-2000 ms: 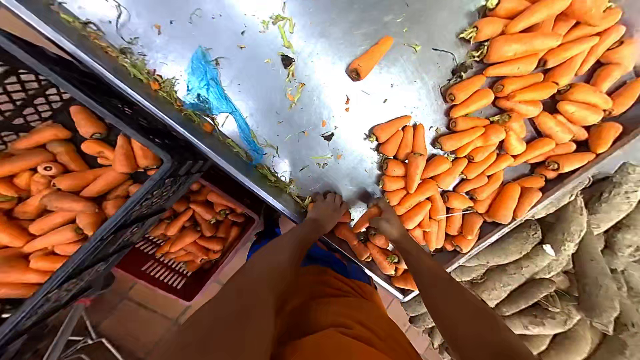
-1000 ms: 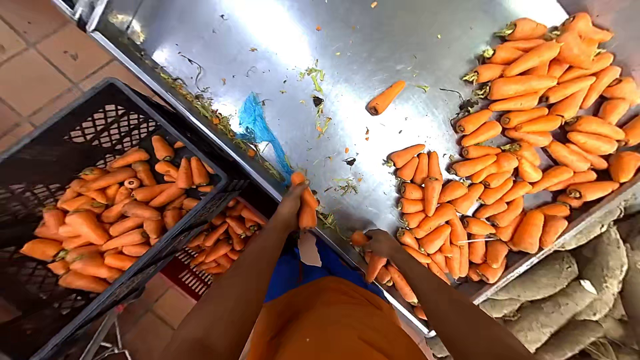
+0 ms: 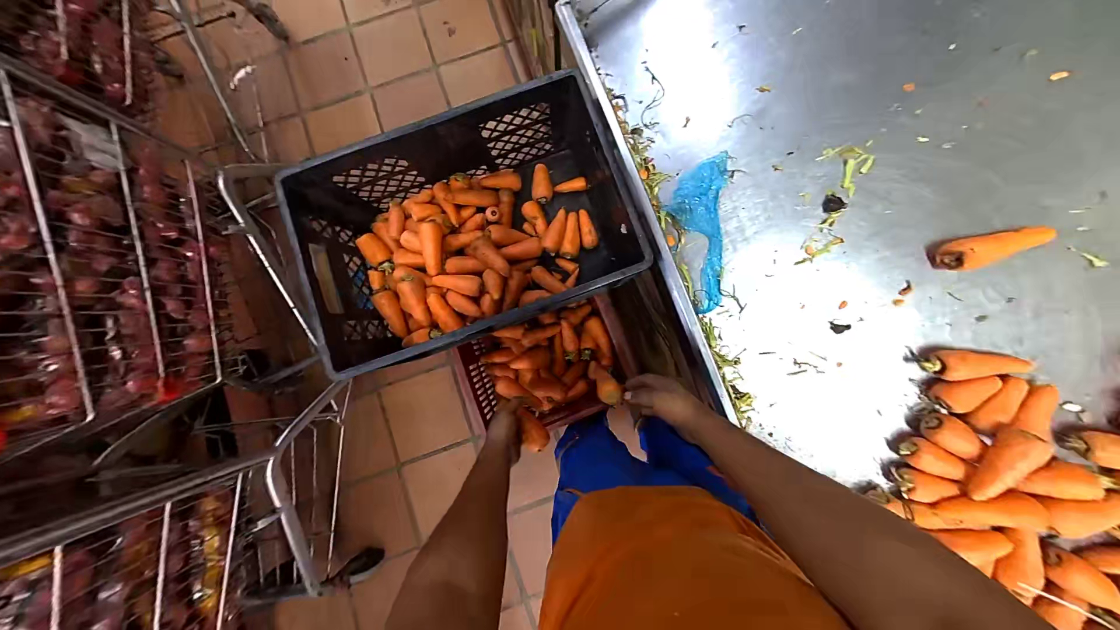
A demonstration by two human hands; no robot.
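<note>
Below the black crate, my left hand (image 3: pixel 506 430) is closed around a carrot (image 3: pixel 533 430) at the lower left edge of the red plastic crate (image 3: pixel 477 385). My right hand (image 3: pixel 662 399) is at that crate's right side, its fingertips at a carrot (image 3: pixel 606 385); whether they grip it is not clear. More carrots (image 3: pixel 544 360) fill the red crate, which is partly hidden under the black plastic crate (image 3: pixel 472 337). A heap of carrots (image 3: pixel 468 249) lies in the black crate.
The steel table (image 3: pixel 822 332) on the right holds a carrot pile (image 3: pixel 1006 464), a lone carrot (image 3: pixel 993 248), blue netting (image 3: pixel 703 219) and plant scraps. Wire carts (image 3: pixel 284 490) with wrapped red produce stand at left on the tiled floor (image 3: pixel 420 411).
Both hands have moved from the table's edge to the red crate, the left one still with a carrot. The view has swung left.
</note>
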